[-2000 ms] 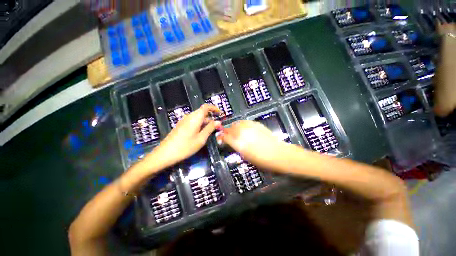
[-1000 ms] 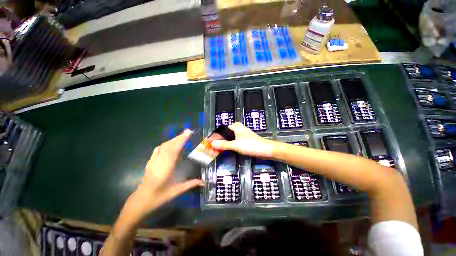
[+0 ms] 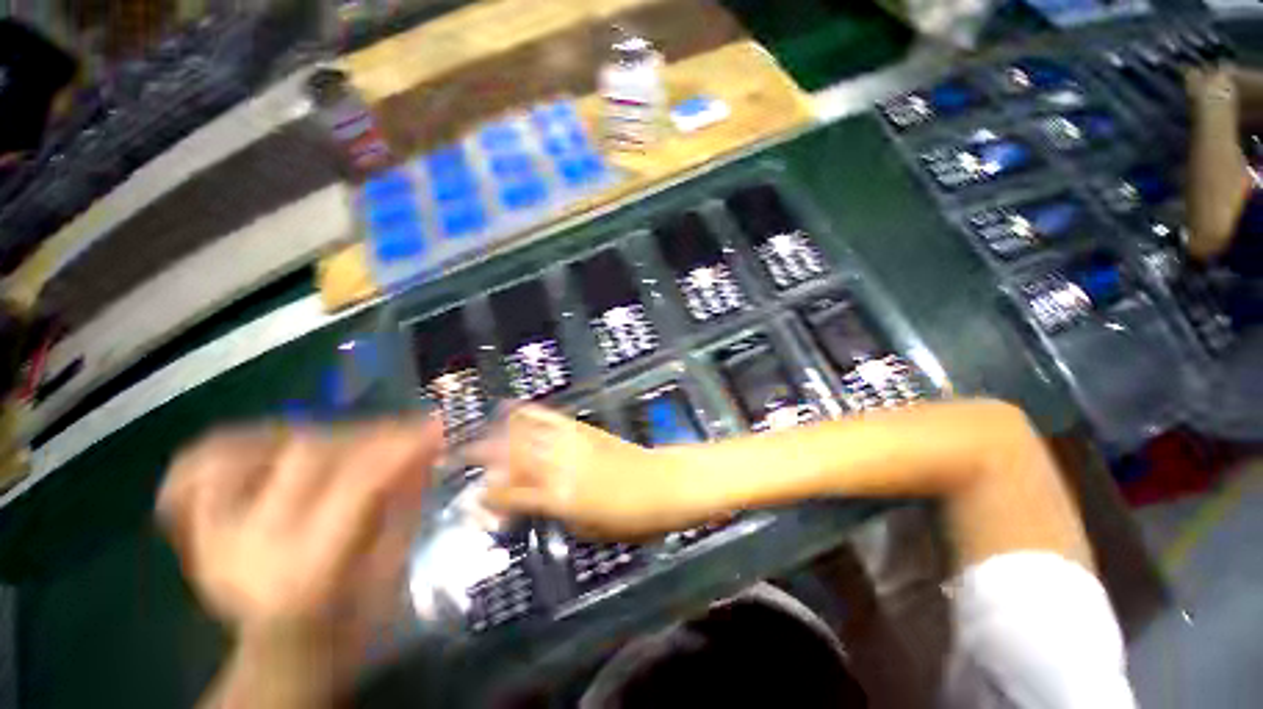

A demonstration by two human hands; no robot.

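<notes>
A clear blister tray [image 3: 887, 321] holds two rows of black keypad phones [image 3: 623, 326]. One front-row phone [image 3: 672, 416] has a blue patch on its screen; the others seen in the back row have dark screens. My right hand [image 3: 575, 471] is over the front-left pockets, fingers bent together and blurred; I cannot tell whether it holds something. My left hand [image 3: 298, 519] is raised at the tray's left end, strongly blurred, its fingertips close to my right hand. A whitish, shiny blur [image 3: 457, 561] lies below the hands; I cannot tell whether it is film or glare.
A tan board [image 3: 748, 94] behind the tray bears a film stack with blue prints [image 3: 478, 187], a white bottle [image 3: 632, 97], a darker bottle [image 3: 349, 125] and a small white-blue block [image 3: 698, 112]. Another tray of phones [image 3: 1053, 298] and another person's arm [image 3: 1215, 166] are at right.
The view has swung, so the tray appears tilted and further left. My hands have come closer together. The orange-and-white card seen in my right hand earlier is not visible now.
</notes>
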